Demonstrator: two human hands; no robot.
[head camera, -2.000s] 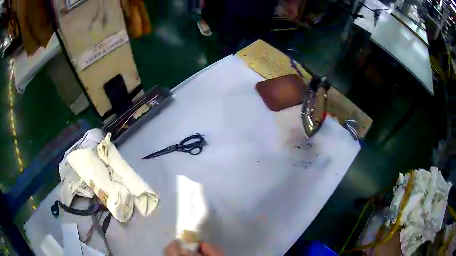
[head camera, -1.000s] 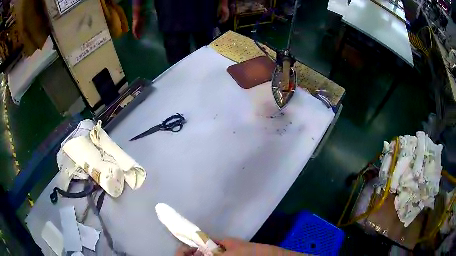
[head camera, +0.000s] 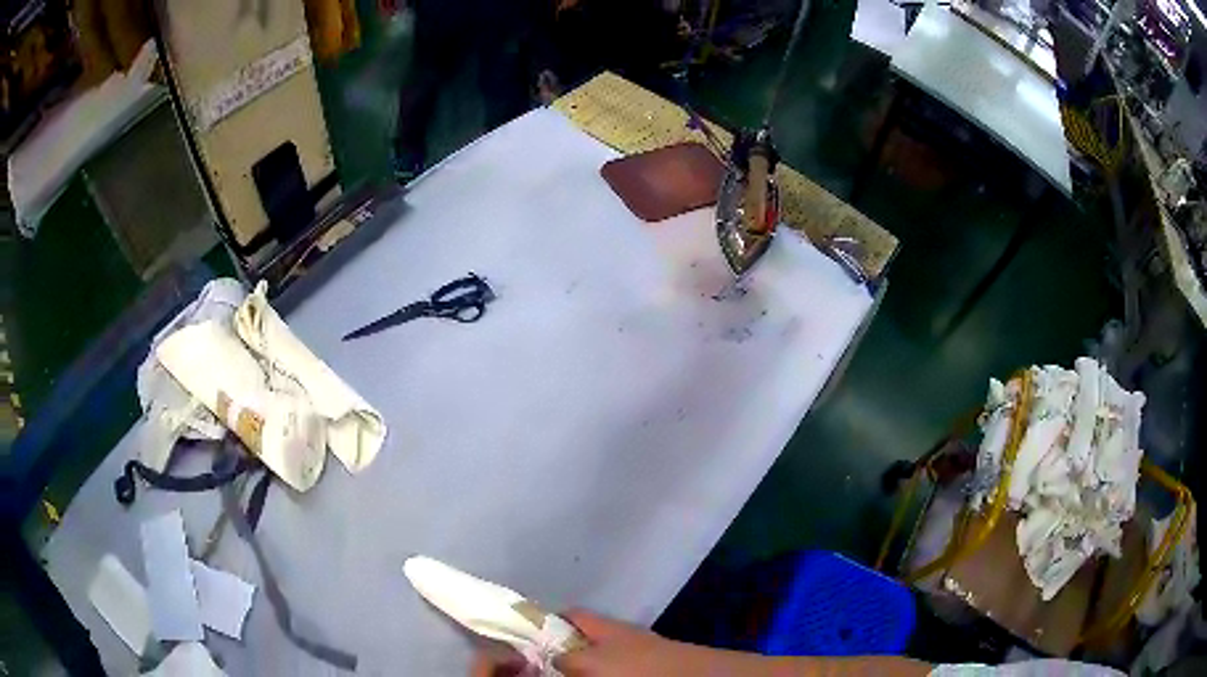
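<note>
A cream cloth bundle (head camera: 463, 595) lies at the near edge of the ironing table, with a tan ticket-like square (head camera: 532, 616) and a pale tie at its near end. My right hand (head camera: 606, 648) is shut on this end from the right. My left hand (head camera: 506, 665) is at its lower side, cut off by the bottom edge; its fingers are blurred. Two more rolled cream bundles (head camera: 265, 403) lie on the left, one with a tan square on it. Black shears (head camera: 426, 307) lie flat on the table.
A steam iron (head camera: 748, 225) stands at the far right beside a reddish-brown pad (head camera: 662, 181) and perforated board (head camera: 622, 117). White pieces (head camera: 172, 575) and dark strips (head camera: 271, 582) lie near left. A blue stool (head camera: 843, 608) and yellow-railed trolley with white bundles (head camera: 1066, 463) stand right. A person's dark clothing shows behind.
The cream bundle has turned from pointing away to pointing up-left, and now looks narrower. My right forearm has come into view. The view has shifted, showing more of the right side.
</note>
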